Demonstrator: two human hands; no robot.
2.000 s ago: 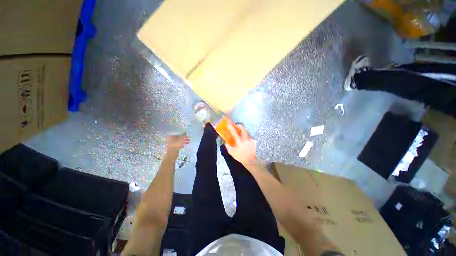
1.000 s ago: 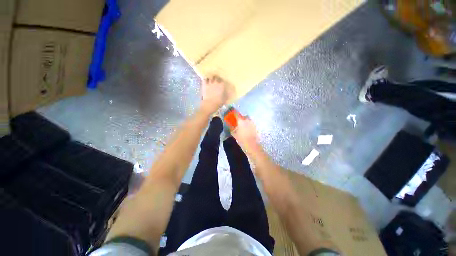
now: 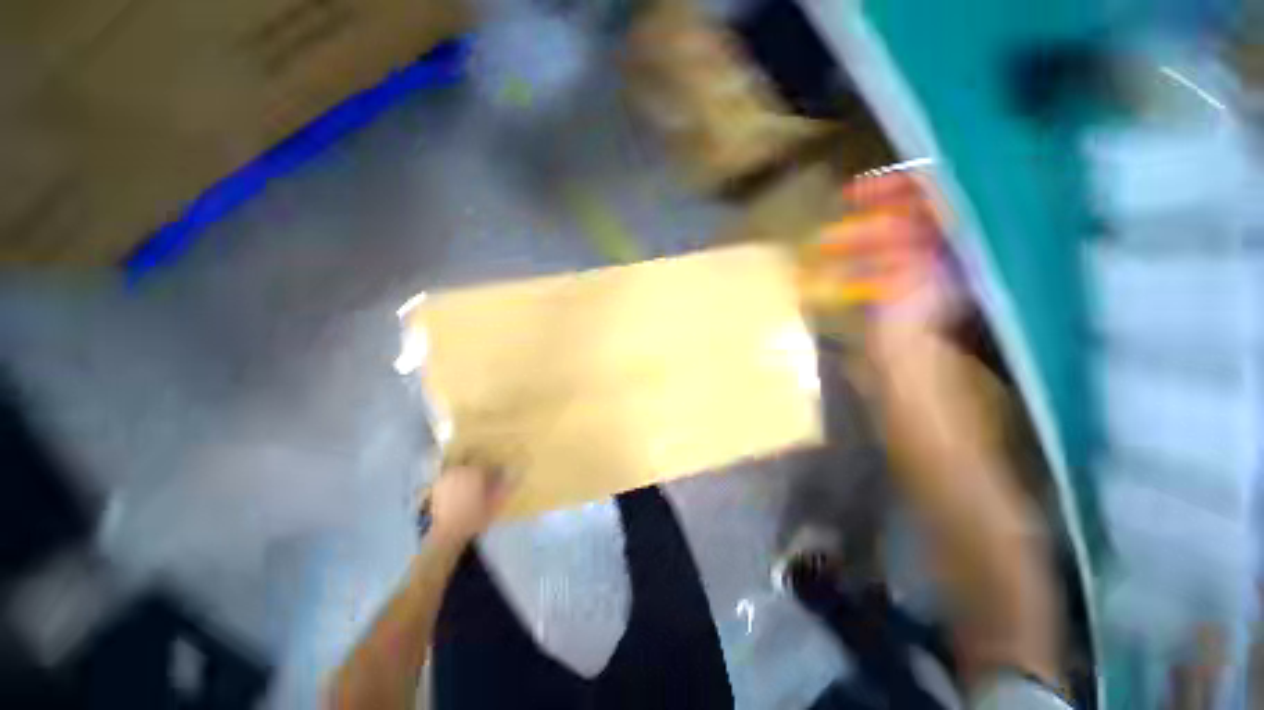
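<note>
A tan shipping carton (image 3: 624,375) stands in front of me, with shiny clear tape at its left and right edges. My left hand (image 3: 469,502) is at the carton's near left corner, with its fingers on the edge. My right hand (image 3: 908,264) is out to the right, beyond the carton's right side, beside the bench edge. It is shut on the orange tape dispenser (image 3: 848,257). The frame is strongly blurred, so finger details are hidden.
A green-topped workbench (image 3: 970,125) runs down the right, with white product boxes (image 3: 1164,361) on it. Large cartons (image 3: 153,111) stand at upper left by a blue pallet edge (image 3: 298,156). Dark totes (image 3: 167,659) are at lower left. A person's shoe (image 3: 804,569) shows at lower right.
The view has turned, bringing the bench in at right. The whole carton top now shows. My right hand has moved with the dispenser from near my legs to the bench edge.
</note>
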